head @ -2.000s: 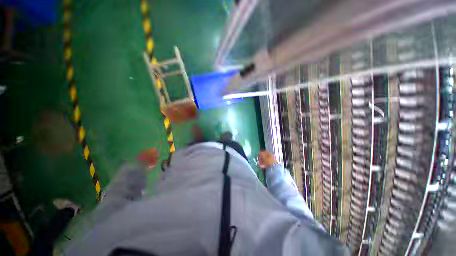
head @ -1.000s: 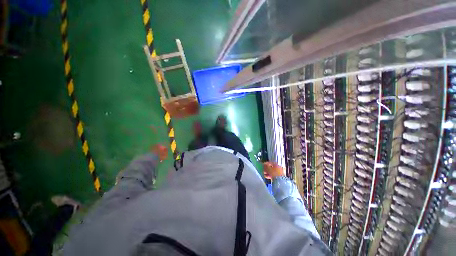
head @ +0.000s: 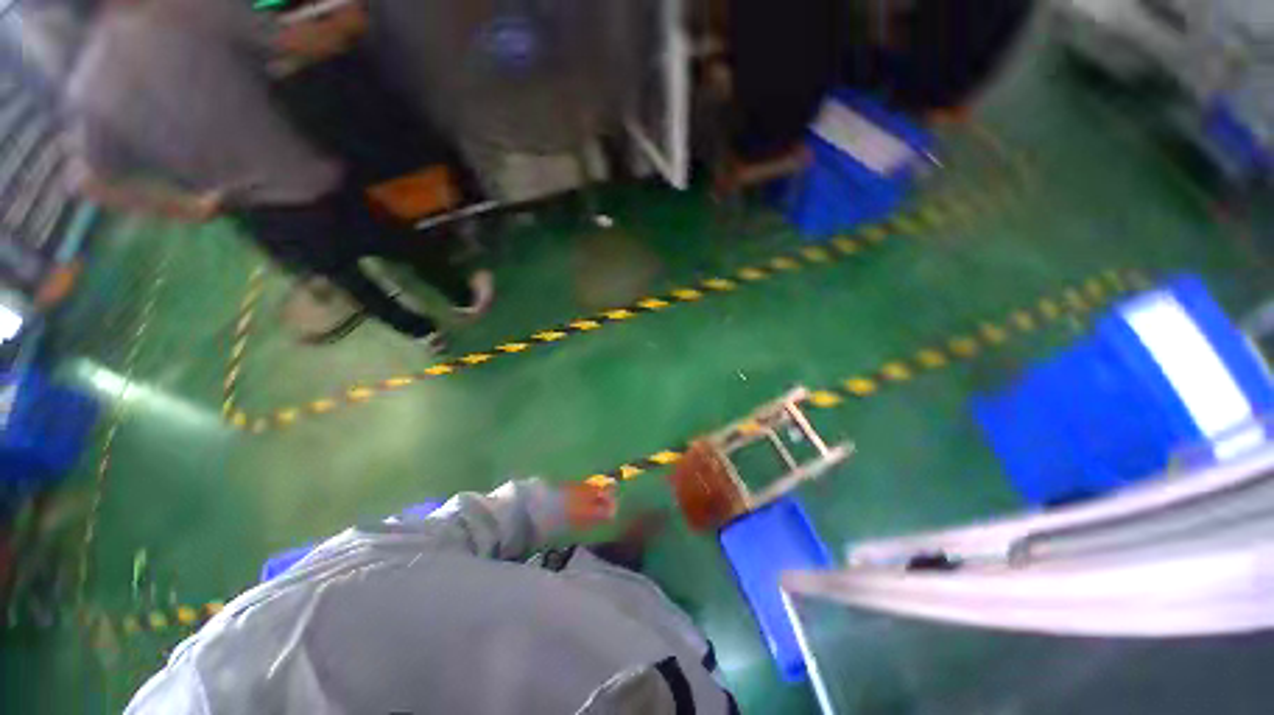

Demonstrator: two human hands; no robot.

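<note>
My left hand [head: 590, 504] shows small and blurred in front of my grey sleeve, low in the middle of the view. Whether it holds anything cannot be told. My right hand is not in view. Just ahead and right of my left hand, a stool with a brown seat [head: 707, 486] and pale legs lies or stands on the yellow-black floor tape. A blue plastic box [head: 777, 566] sits beside the stool, partly covered by a cabinet door's frame.
The pale-framed cabinet door [head: 1034, 566] spans the lower right. Large blue boxes [head: 1069, 416] stand at the right, and another [head: 852, 168] at the upper middle. A person in a grey top [head: 203, 112] is at the upper left. More blue shows at left and behind my sleeve.
The view has swung left, away from the rack shelves, which have left the picture. My right hand has left the view. The person and more blue boxes have come in.
</note>
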